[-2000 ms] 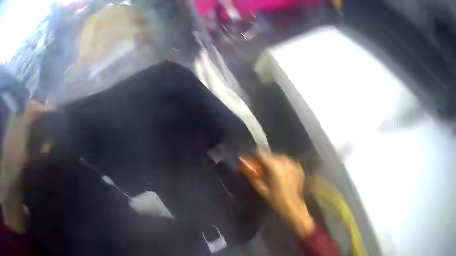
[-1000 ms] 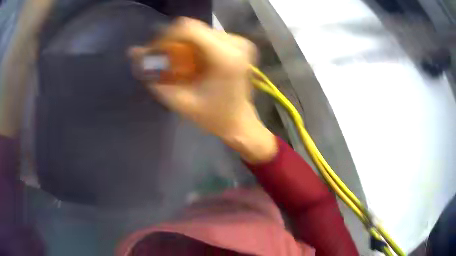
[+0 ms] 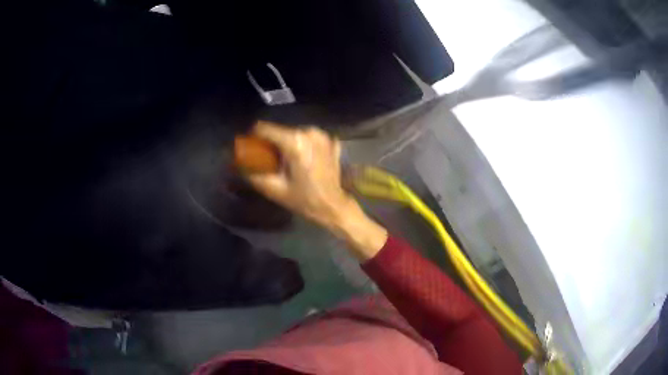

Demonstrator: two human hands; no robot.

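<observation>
A large black jacket (image 3: 132,132) hangs across the left and upper part of the view. A small white tag (image 3: 278,96) lies against it. My right hand (image 3: 304,172) is closed around the orange-brown handle of the steam iron (image 3: 256,154). The iron's dark body is blurred and partly hidden against the black cloth, with faint steam to its left. Yellow hoses (image 3: 439,234) run from behind my right hand down to the lower right. My left hand is not visible; only a dark red sleeve shows at the lower left edge.
The white padded pressing table (image 3: 571,190) fills the right side. A grey strap-like line (image 3: 498,72) crosses over it. Green floor (image 3: 329,267) shows below the iron. A pinkish-red garment on my body (image 3: 344,340) is at the bottom.
My right hand with the iron has moved slightly down in the picture. The black jacket now spreads wider across the top, and its tag has come into view. My left forearm has left the view.
</observation>
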